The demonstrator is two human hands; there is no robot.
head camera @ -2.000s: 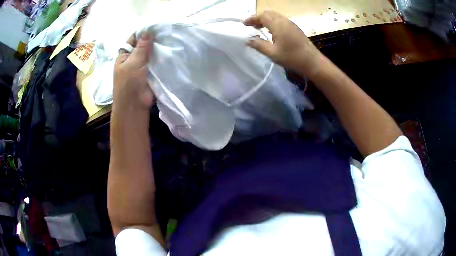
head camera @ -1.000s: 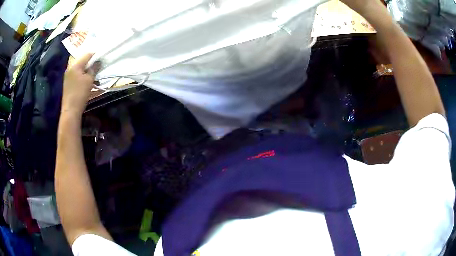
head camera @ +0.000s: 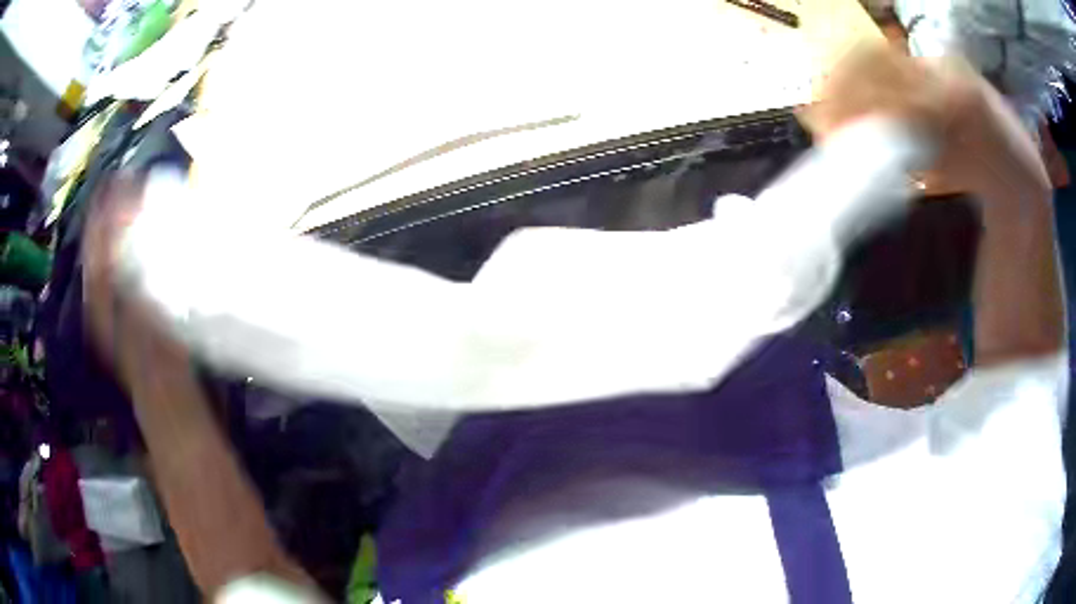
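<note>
A white garment (head camera: 507, 313) hangs stretched between my two hands, in front of the table edge and over the navy apron. It sags in the middle and is blurred. My left hand (head camera: 124, 260) is blurred at the far left and grips one end of it. My right hand (head camera: 879, 100) is blurred at the upper right and grips the other end. The fingers of both hands are not clear. More white cloth (head camera: 472, 71) seems to cover the table, but glare hides its detail.
The table's dark front edge (head camera: 566, 159) runs below the glare. A small dark thin object (head camera: 763, 12) lies at the top of the table. Silvery plastic-wrapped packs (head camera: 1003, 30) are at the upper right. Dark garments (head camera: 71, 283) hang at the left. A white item (head camera: 118, 510) is lower left.
The white garment has come off the table toward my body and is stretched wide. My left hand has moved left and down. My right hand has moved down and come fully into view.
</note>
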